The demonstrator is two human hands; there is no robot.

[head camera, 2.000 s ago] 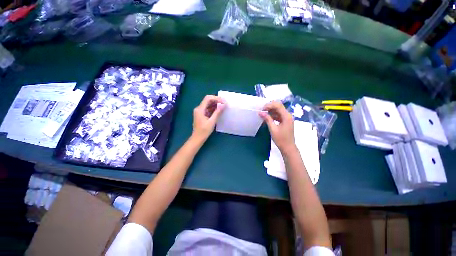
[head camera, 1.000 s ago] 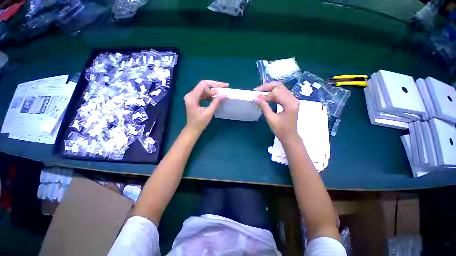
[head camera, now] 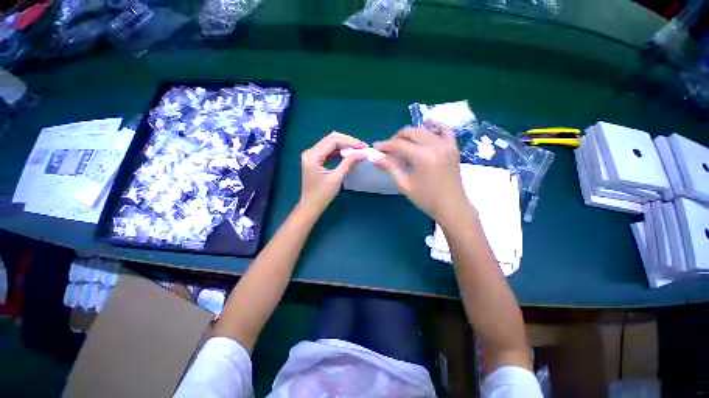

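A white card insert (head camera: 371, 181) is held above the green bench in front of me, its folded top edge between my fingers. My left hand (head camera: 328, 172) pinches it at the left end. My right hand (head camera: 424, 167) is on its top edge near the middle and hides its right part; the fingers are slightly blurred. Flat card blanks (head camera: 491, 214) lie in a low stack just right of my right hand. Finished inserts (head camera: 631, 159) stand in thick white blocks at the far right, with small dark holes.
A black tray (head camera: 266, 186) heaped with small bagged parts (head camera: 183, 167) lies left. Printed sheets (head camera: 66, 165) are beyond it. Clear plastic bags (head camera: 505, 151) and yellow-handled cutters (head camera: 553, 137) lie behind the blanks. A brown carton (head camera: 136, 338) is below the bench. More bags (head camera: 381, 15) lie at the back.
The card, flat and facing me earlier, is now folded along its top. My right hand has moved left along the top edge, closer to my left hand. The view has shifted slightly.
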